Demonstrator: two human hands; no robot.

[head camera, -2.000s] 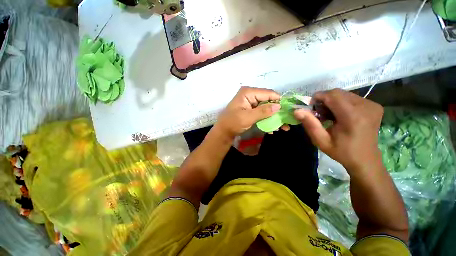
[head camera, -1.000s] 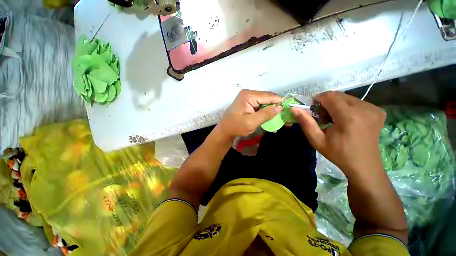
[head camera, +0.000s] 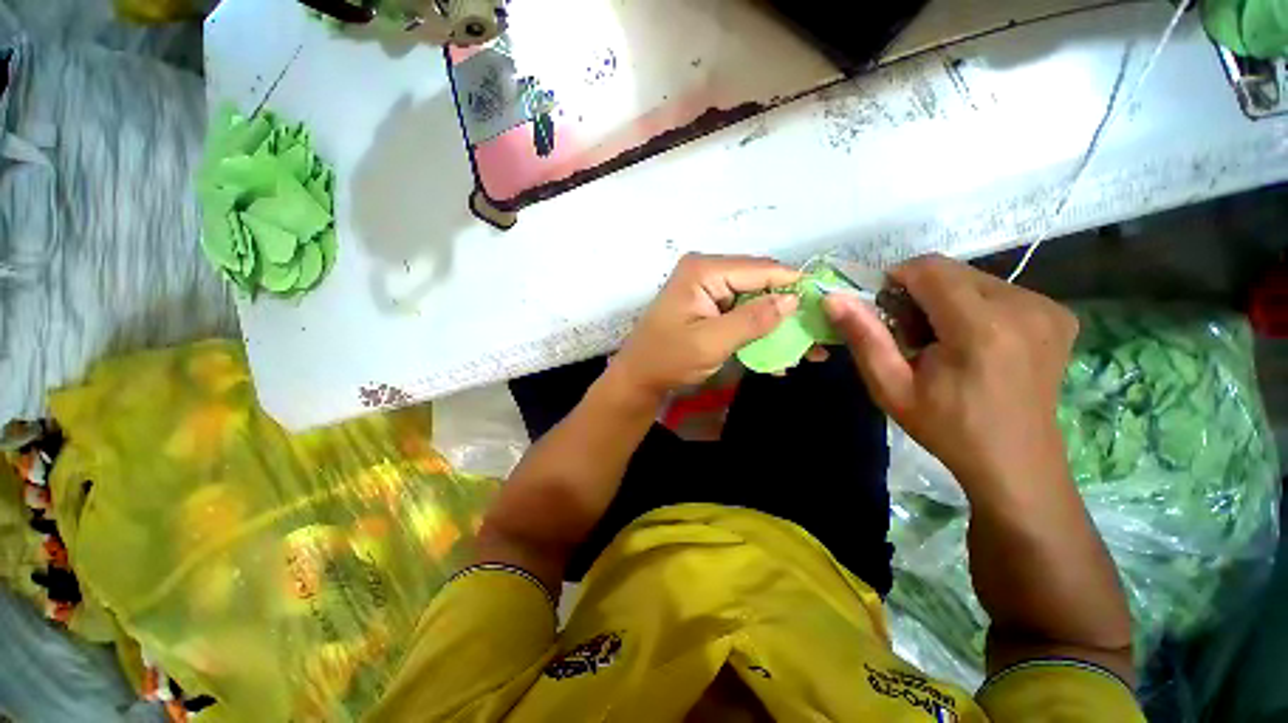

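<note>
A light green petal-shaped fabric piece is held above my lap at the table's front edge. My left hand pinches it from the left between thumb and fingers. My right hand grips a small metal tool, snips or tweezers, with its tip against the top of the piece. The tool's rear part is hidden in my fingers. Thin thread shows at the top of the piece.
The white table bears a green rosette-like heap, a pink machine bed and a white thread. Sacks, one yellow, lie left; a clear bag of green pieces lies right.
The tool tip has shifted slightly against the green piece, and my right thumb now lies closer to the piece. The whole view has drifted slightly; both hands keep their hold.
</note>
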